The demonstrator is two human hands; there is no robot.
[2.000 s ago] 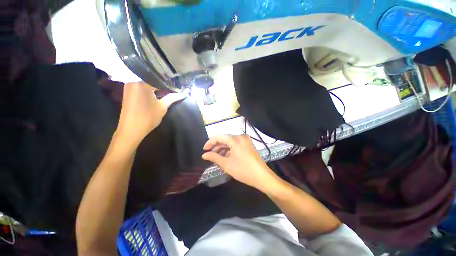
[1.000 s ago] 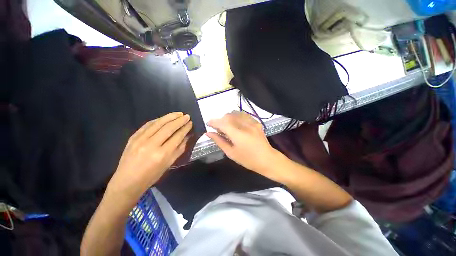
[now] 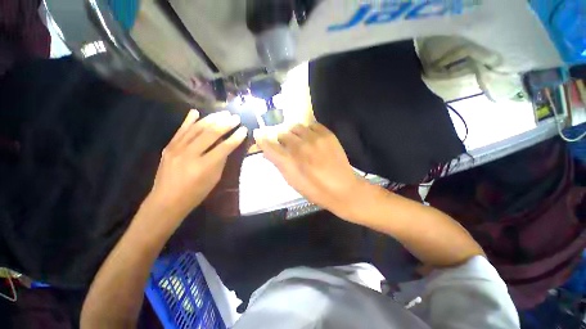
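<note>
The black fabric panel [image 3: 83,160] spreads over the left of the table, with its right edge at the needle area under the machine head. Maroon striped cloth [image 3: 221,196] shows below my left hand. My left hand [image 3: 193,157] lies palm down on the black fabric, fingers slightly spread, fingertips just below the presser foot. My right hand [image 3: 311,160] is right of the fabric edge, fingers bent, thumb and index tips at the edge. Glare and the fingers hide whether it pinches cloth. The lamp glare [image 3: 247,103] hides the needle.
The sewing machine [image 3: 360,29] spans the top. A black cloth piece with loose threads [image 3: 379,109] lies under its arm, beside white cloth [image 3: 459,67]. A blue crate [image 3: 183,289] is below the table. Maroon pieces [image 3: 514,238] hang at right. Silver-grey table edge [image 3: 488,149].
Both hands have moved up from the table's front edge to the needle area. The view has shifted, so the machine head sits lower in the picture than one second ago.
</note>
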